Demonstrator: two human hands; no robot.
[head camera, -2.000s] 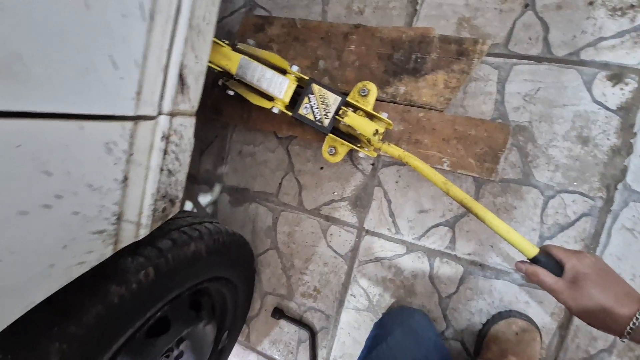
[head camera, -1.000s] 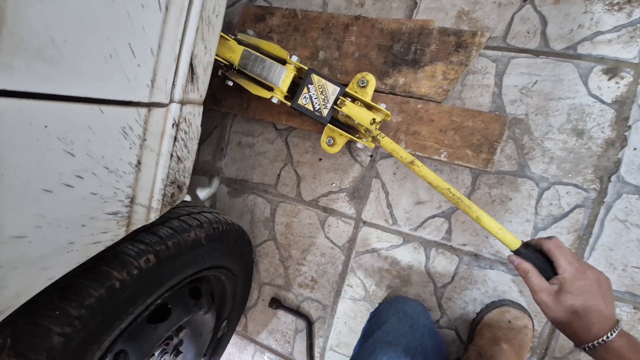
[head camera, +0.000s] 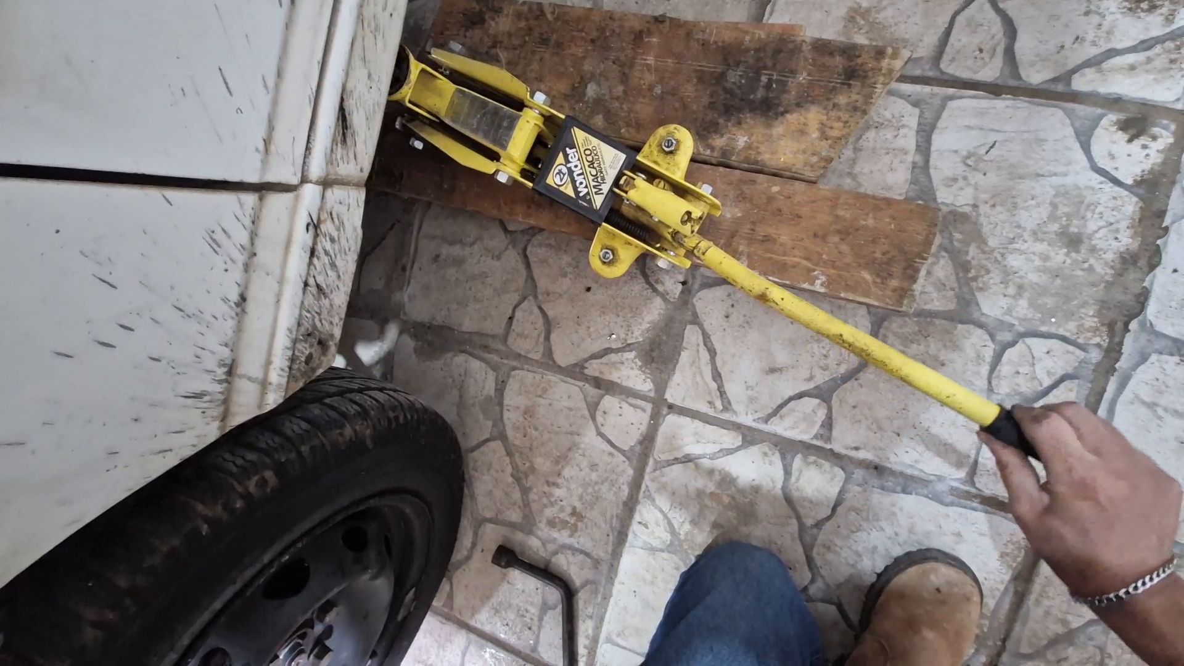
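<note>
My right hand, with a chain bracelet at the wrist, is closed around the black grip of the yellow jack handle. The handle slopes up to the left into a yellow Vonder hydraulic floor jack. The jack lies over two worn wooden boards, its far end at the lower edge of a white car body. A car wheel with a black tire is at lower left. My left hand is out of the frame.
An L-shaped lug wrench lies on the stone-patterned tile floor beside the wheel. My jeans-covered knee and tan boot are at the bottom. Mud specks mark the car's side.
My right hand keeps hold of the jack handle's grip throughout. The view has shifted slightly; no other plain change shows.
</note>
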